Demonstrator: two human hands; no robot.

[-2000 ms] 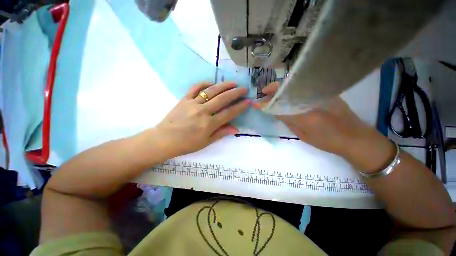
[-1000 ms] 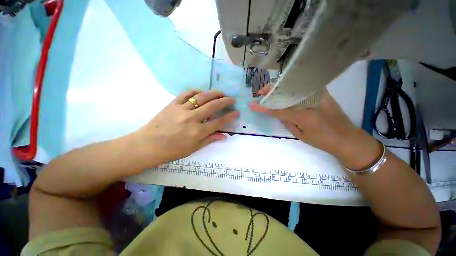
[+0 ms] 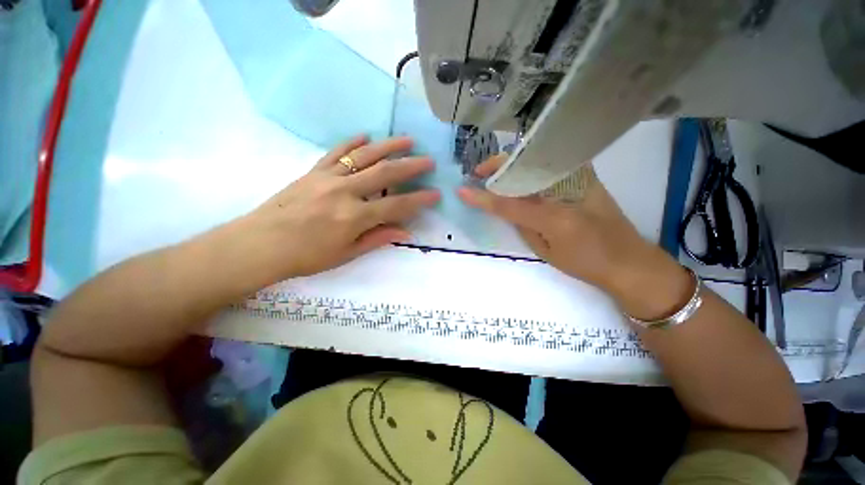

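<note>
A sheer pale-aqua fabric strip (image 3: 327, 90) runs from the upper left to the needle area of the off-white sewing machine (image 3: 607, 85). My left hand (image 3: 356, 194) lies flat on the strip, left of the presser foot (image 3: 465, 147), with fingers a little spread and a ring on one finger. My right hand (image 3: 550, 213) is at the strip's right side, fingertips beside the presser foot, partly hidden under the machine head. Whether its fingertips pinch the fabric cannot be told. The machine plate's dark outline shows through the strip.
Black-handled scissors (image 3: 721, 213) lie at the right beside a dark-blue bar (image 3: 678, 185) and slim dark tools (image 3: 766, 275). A red basket rim (image 3: 52, 142) stands at the left with aqua pieces. A printed scale (image 3: 455, 327) runs along the table's front edge. Fabric (image 3: 237, 379) lies below the table.
The whole view has shifted, so table, machine parts and tools sit further left in the picture. The strip's curve behind my left hand has straightened somewhat. Both hands stay on the fabric by the presser foot.
</note>
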